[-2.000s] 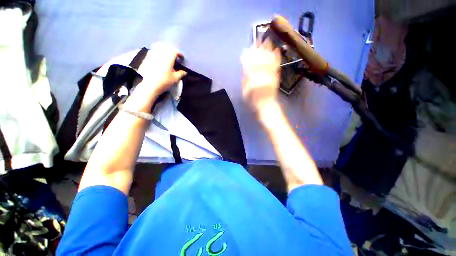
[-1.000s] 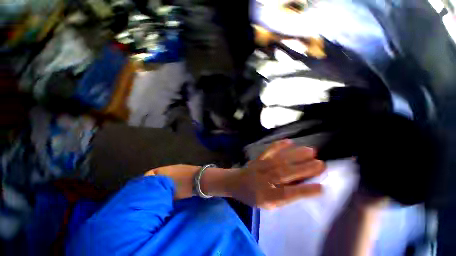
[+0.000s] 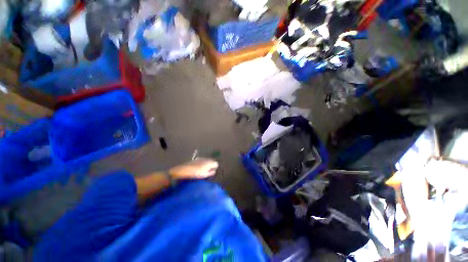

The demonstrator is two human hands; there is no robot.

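My left hand [image 3: 197,169] is small and blurred in front of my body, over the grey-brown floor. Its fingers look curled together and nothing shows in it. A band is on the wrist. My right hand is not in view. Nearest in front of me, a blue crate [image 3: 251,162] on the floor holds dark and grey-white cloth. A large black garment piece [image 3: 338,212] with pale strips lies to the right of it. The iron does not show.
Two empty-looking blue crates [image 3: 96,125] stand at the left, with a blue and red crate behind. White cloth [image 3: 259,82] lies on the floor before a blue and orange box [image 3: 246,38]. Cloth heaps are at the back; bright pale cloth [image 3: 436,179] is at the right.
The view has swung from the pressing table to the crates and floor. My left hand has let go of the garment and moved in close to my body. My right hand has left the picture.
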